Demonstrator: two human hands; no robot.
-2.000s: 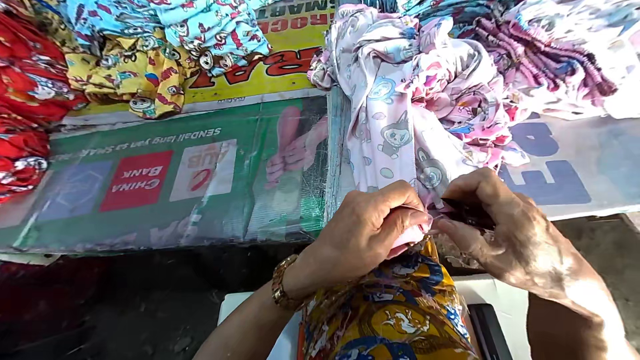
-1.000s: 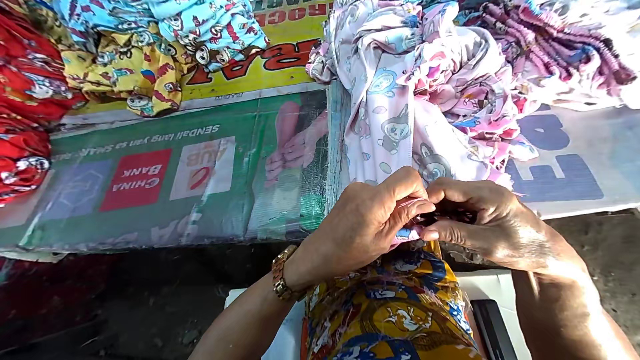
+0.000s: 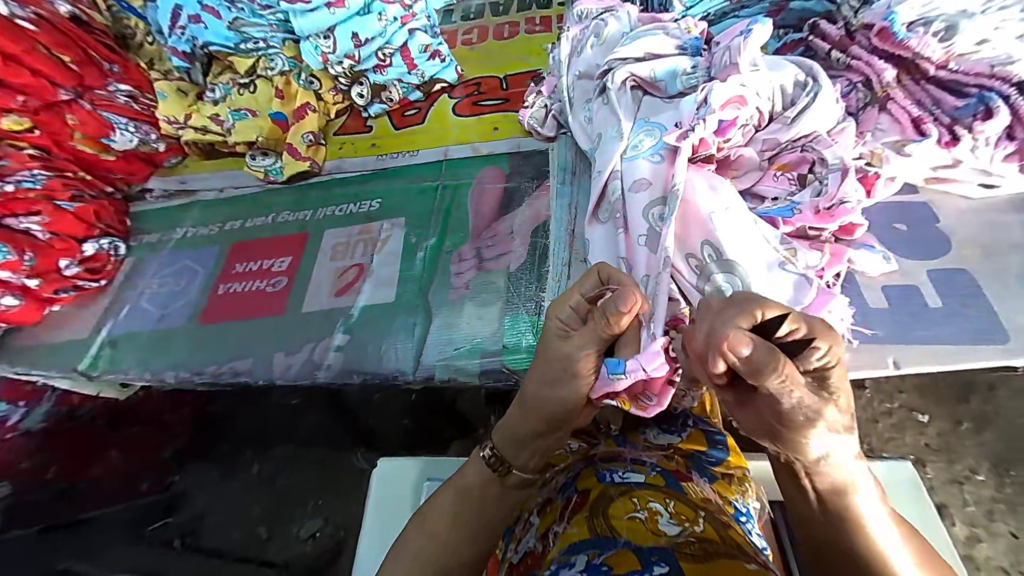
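Note:
My left hand (image 3: 588, 336) pinches the gathered end of a pink printed cloth (image 3: 640, 380), with a fine thread at its fingertips. Close beside it on the right, my right hand (image 3: 768, 368) is closed around a small dark tool with two pointed blades (image 3: 780, 334), seemingly thread snips; the rest of the tool is hidden in the palm. From between the hands the pale pink printed fabric (image 3: 632, 184) runs up onto the table. My lap is covered by yellow and blue printed cloth (image 3: 656, 504).
Piles of red garments (image 3: 56, 160), yellow garments (image 3: 248, 120) and light blue garments (image 3: 376, 40) lie at the left. More pink gathered garments (image 3: 920, 88) are at the back right. A printed tarpaulin (image 3: 264, 280) covers the table, whose front edge lies just beyond my hands.
My hands, close together at the cloth's end a second ago, have drawn apart. The blade tips now show above my right fist, and more of the pink end is visible below my left hand.

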